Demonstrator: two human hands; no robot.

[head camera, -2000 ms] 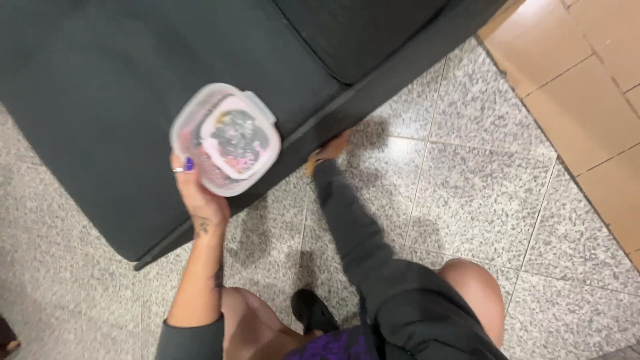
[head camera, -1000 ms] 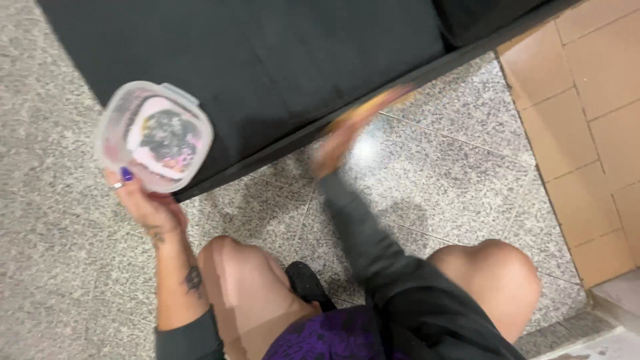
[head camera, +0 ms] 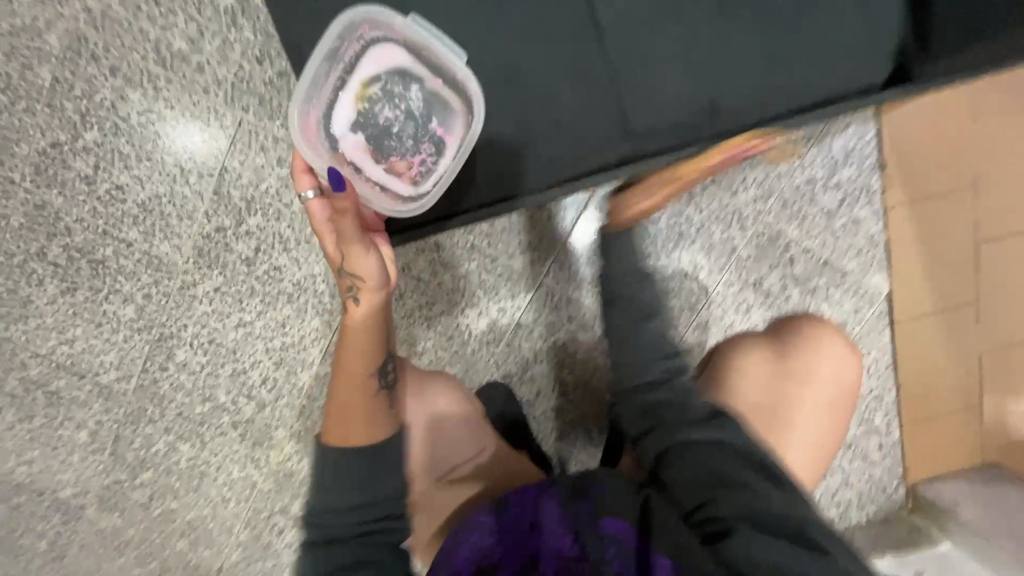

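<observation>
My left hand [head camera: 348, 232] grips the lower rim of a clear plastic container [head camera: 468, 120], its purple-nailed thumb over the edge. Foamy, pinkish liquid [head camera: 400, 124] lies inside, around a dark patch. To the right, my right hand [head camera: 652, 194] is blurred beside the lower edge of a dark upholstered sofa [head camera: 640, 72]. A yellow-orange, pinkish item [head camera: 740, 150] extends from its fingers along that edge; blur hides what it is and how the fingers sit on it.
Speckled grey floor tiles [head camera: 160, 320] lie under and left of me. Tan tiles [head camera: 932, 256] border them at the right, with a pale grey ledge or step [head camera: 952, 512] at lower right. My knees and dark shoes [head camera: 512, 420] are below the sofa.
My right hand, close against the sofa's lower edge two seconds ago, now reaches along it with the yellow-orange item showing. The left hand still holds the container. The view has shifted along the sofa.
</observation>
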